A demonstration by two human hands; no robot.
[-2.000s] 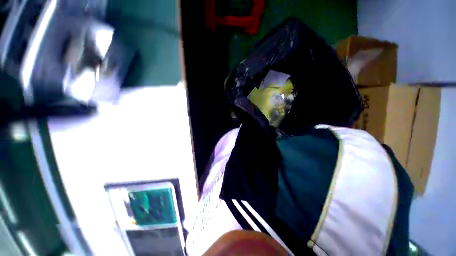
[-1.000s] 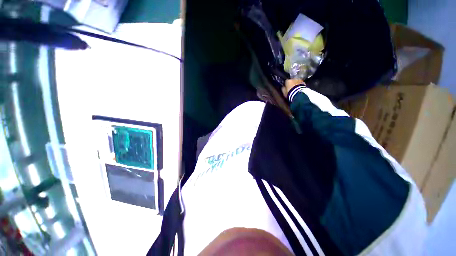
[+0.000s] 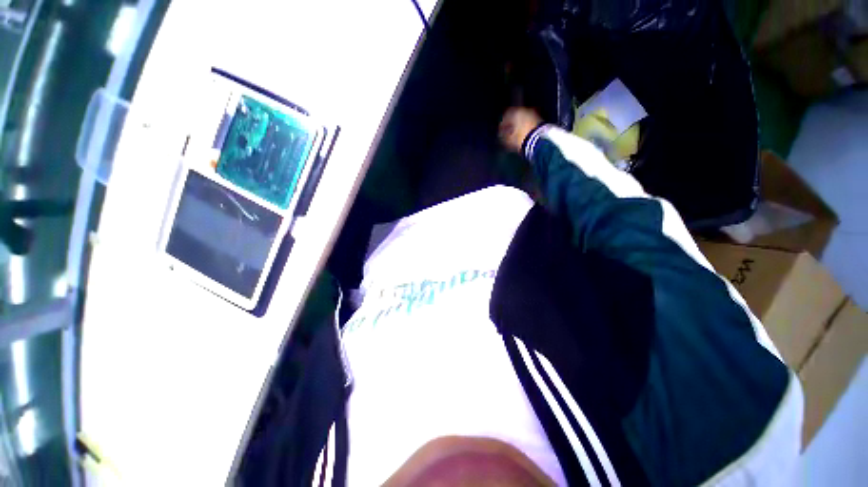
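A flat unit with a pale rim and black outer edge lies on the white tabletop. Its green circuit board (image 3: 265, 152) fills the upper half, and a dark grey glossy panel (image 3: 224, 231) fills the lower half. My right hand (image 3: 519, 126) is reached out low beside the black bin liner, off the table's edge and away from the unit. The hand is small and its fingers are partly lost in the dark, so I cannot tell whether it holds anything. My left hand is not in view.
The black-lined bin (image 3: 700, 114) holds yellow and white scraps (image 3: 614, 109). Cardboard boxes (image 3: 795, 295) stand at the right. A clear plastic piece (image 3: 103, 138) lies at the white tabletop's (image 3: 143, 380) far edge, beside the green line surface. A thin black cord shows at the top.
My right hand has moved left, from the bin's scraps to beside the liner. The view has turned, so the table and unit now appear tilted and the unit sits higher.
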